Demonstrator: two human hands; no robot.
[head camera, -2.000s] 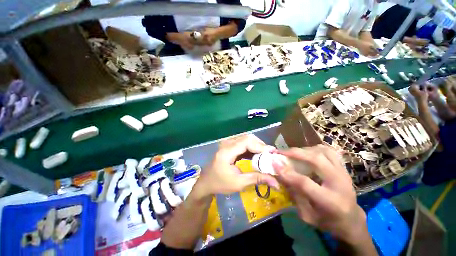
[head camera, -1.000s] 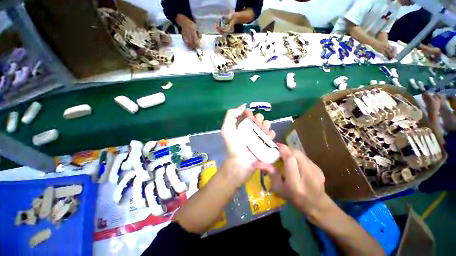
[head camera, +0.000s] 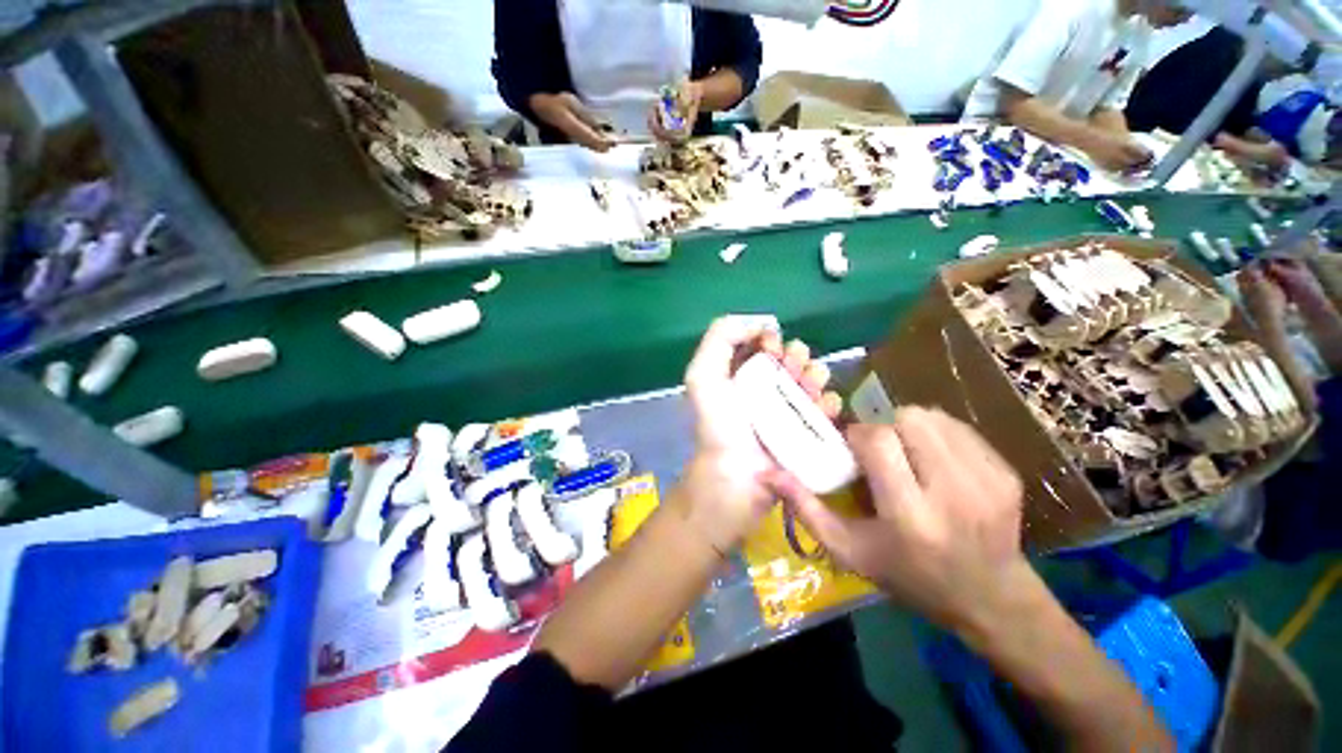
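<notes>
A white rounded unit (head camera: 795, 422) with a dark seam line along it lies across my left palm, tilted down to the right. My left hand (head camera: 724, 441) holds it, with fingertips showing along its far side. My right hand (head camera: 935, 508) is at its lower right end, fingers curled against it. Whether the right fingers grip it or only press it is hard to tell. A pile of open white housings (head camera: 478, 515), some with blue and green parts, lies on the printed mat (head camera: 368, 647) left of my hands.
A blue tray (head camera: 302, 589) with beige pieces is at left. A large carton (head camera: 1016, 441) of beige covers is at right, blue stools (head camera: 1155, 669) below it. The green belt (head camera: 567, 331) carries white units. People work across it. A dark loop (head camera: 799, 533) lies on yellow print.
Since two seconds ago the unit has turned from end-on between both hands to lying lengthwise in my left palm. In the last second the hands hardly change; the view shifts slightly.
</notes>
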